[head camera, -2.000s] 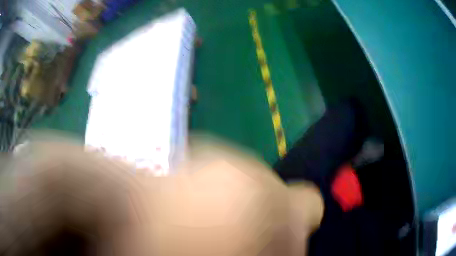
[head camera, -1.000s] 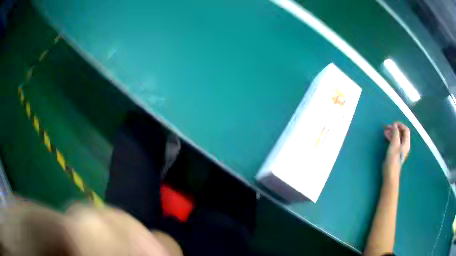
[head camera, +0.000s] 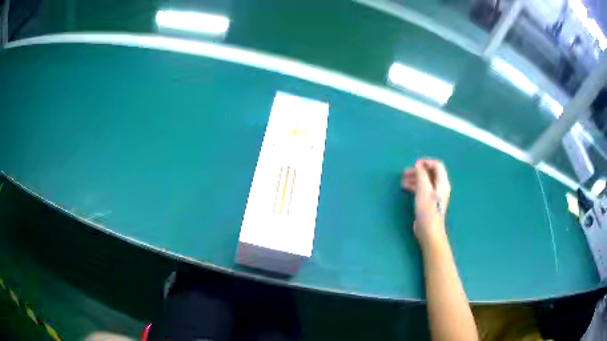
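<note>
A long white product box (head camera: 283, 186) lies on the teal workbench (head camera: 160, 153), its narrow end at the near edge. Its top face has a small orange picture and orange stripes. My right hand (head camera: 429, 186) rests over the bench to the right of the box, apart from it, with fingers curled. A small greyish mark or thin object shows near the wrist; whether the fingers hold a pen is unclear. My left hand (head camera: 110, 337) is only a blurred sliver at the bottom left edge, away from the box.
A white rail (head camera: 319, 74) separates the bench from the dark green conveyor belt (head camera: 299, 40), which reflects ceiling lights. A grey device (head camera: 596, 223) stands at the far right beside a small yellowish piece (head camera: 572, 204). Yellow-brown and grey cloth shows below the bench at lower right. Floor tape lies lower left.
The view has swung from the white stack on the floor to the bench. The box and my right hand now appear further left in view. My left hand has mostly left the picture.
</note>
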